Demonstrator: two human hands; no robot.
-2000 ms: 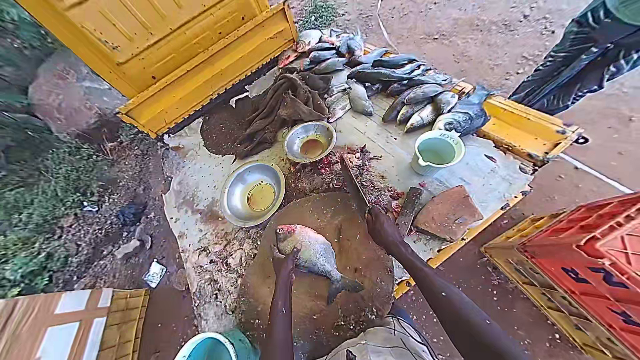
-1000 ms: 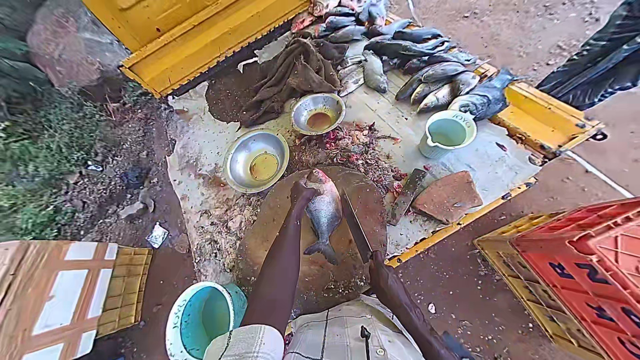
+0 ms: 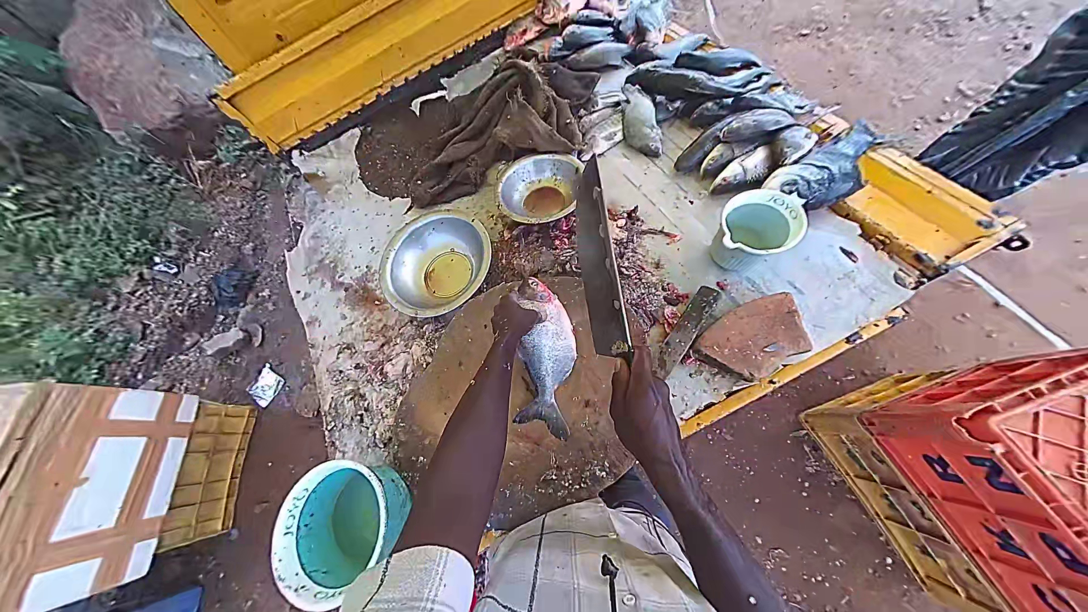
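My left hand [image 3: 513, 316] holds a silvery fish [image 3: 548, 347] near its reddish head; its tail points toward me on a round wooden chopping block [image 3: 459, 382]. My right hand [image 3: 639, 399] grips the handle of a large broad-bladed knife [image 3: 602, 263], raised with its blade pointing away from me, to the right of the fish. Fish scraps [image 3: 637, 255] lie just beyond the block. Two metal bowls, one nearer [image 3: 399, 268] and one farther [image 3: 511, 183], stand behind it. To the right are a brick-like stone [image 3: 755, 336] and a second blade [image 3: 687, 327], partly hidden.
Many whole fish [image 3: 722, 81] are piled at the far right beside a brown cloth [image 3: 510, 119]. A white jug [image 3: 761, 223] stands before them. A bucket [image 3: 393, 510] is at lower left, red and yellow crates [image 3: 926, 459] at right. A person's dark-clothed leg [image 3: 1016, 110] shows at upper right.
The fish has turned from slanting across the block to lying nearly lengthwise, its tail toward me. My right hand lowered the knife toward the block's right side, then raised its blade away from me.
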